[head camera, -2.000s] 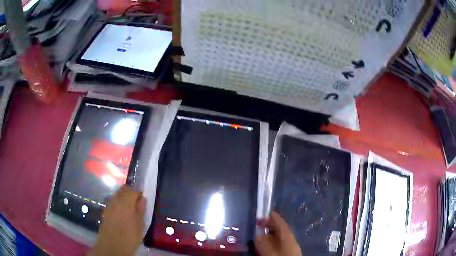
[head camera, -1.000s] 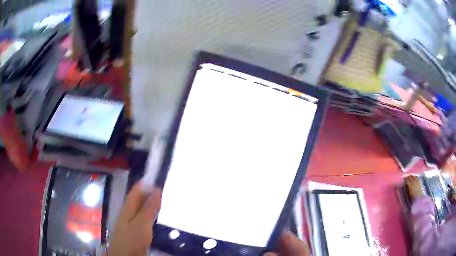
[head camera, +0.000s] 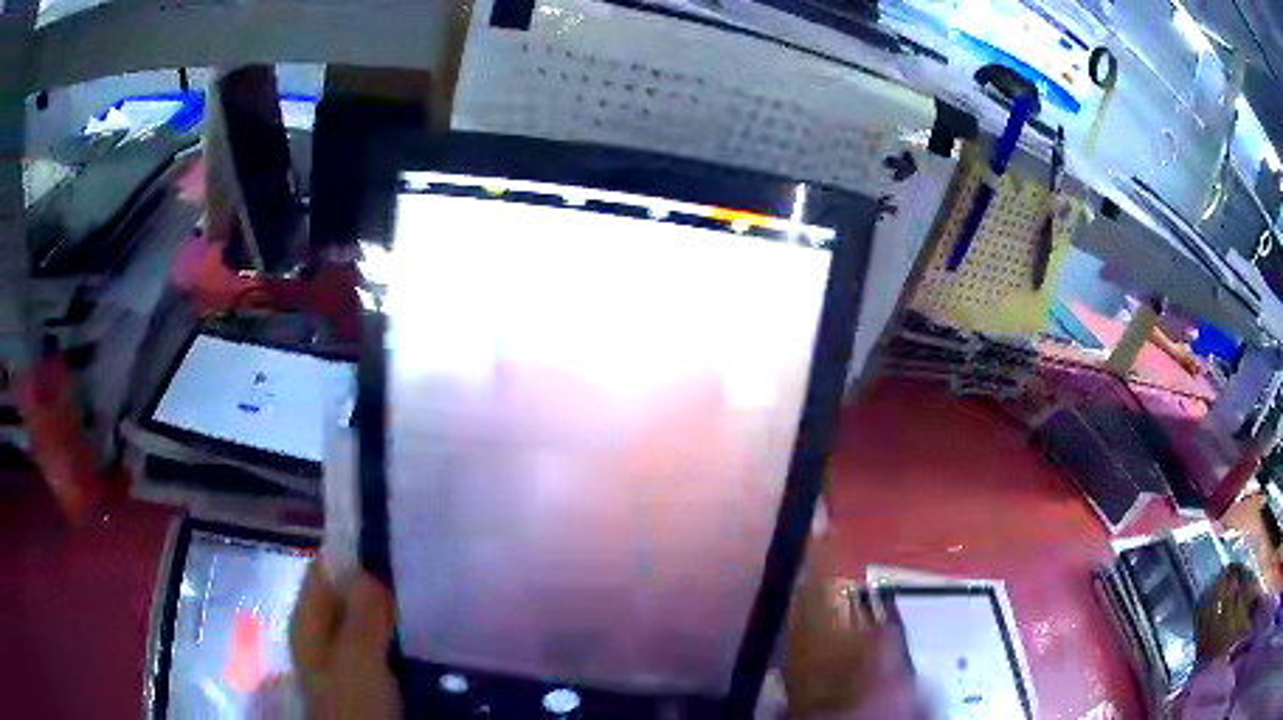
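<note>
A black-framed tablet (head camera: 598, 422) is held up in front of the test chart (head camera: 675, 106). Its screen shows a pale, blurred pinkish camera picture with round white buttons at the bottom. My left hand (head camera: 342, 640) grips its lower left edge, with a strip of white foam (head camera: 341, 485) beside it. My right hand (head camera: 830, 647), blurred, is at its lower right edge; its fingertips are partly hidden. Another tablet (head camera: 232, 619) lies at the lower left, partly covered by the held one.
A tablet with a white screen (head camera: 253, 398) lies on a stack behind left. Another white-screen tablet (head camera: 964, 654) lies at the lower right on the red bench (head camera: 915, 464). A yellow card (head camera: 985, 246) with pens hangs upper right. Another person's hand (head camera: 1227, 612) is at tablets far right.
The middle tablet has been lifted off the bench and raised before the chart. Its screen went from dark to white, then to a pale pinkish picture. The view has tilted up.
</note>
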